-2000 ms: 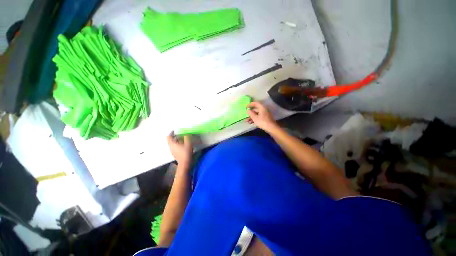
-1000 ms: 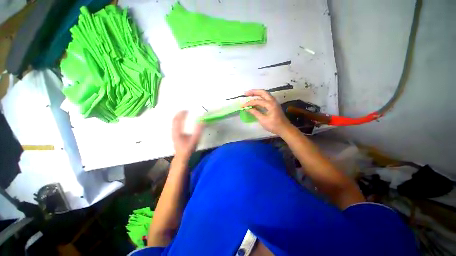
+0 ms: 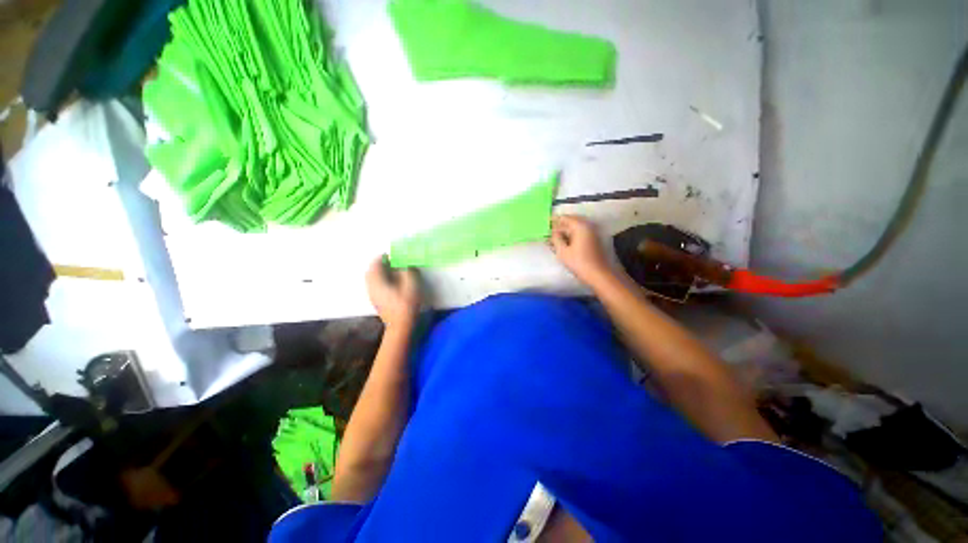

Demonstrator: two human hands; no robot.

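A bright green cut fabric piece (image 3: 473, 229) lies spread near the table's front edge, tapering, wider at its right end. My left hand (image 3: 394, 291) holds its left end at the lower corner, fingertips on the fabric. My right hand (image 3: 578, 248) holds its right end at the lower corner. The dark iron (image 3: 660, 259) with a brown handle rests just right of my right hand, its orange-red sleeve (image 3: 783, 284) running right into a grey tube. A neat stack of green panels (image 3: 507, 48) lies at the far side. A large loose green heap (image 3: 260, 122) is at the left.
Two dark streaks (image 3: 607, 196) mark the white table cover (image 3: 276, 292), with a small white stick (image 3: 706, 118) beyond them. Padded boards (image 3: 74, 53) are at the far left. A lower green bundle (image 3: 306, 445) is below the table edge. Scraps (image 3: 892, 430) lie at the lower right.
The green piece, narrow and folded between my hands a second ago, now lies opened wide on the table. My left hand has come back to its left end. The view has shifted.
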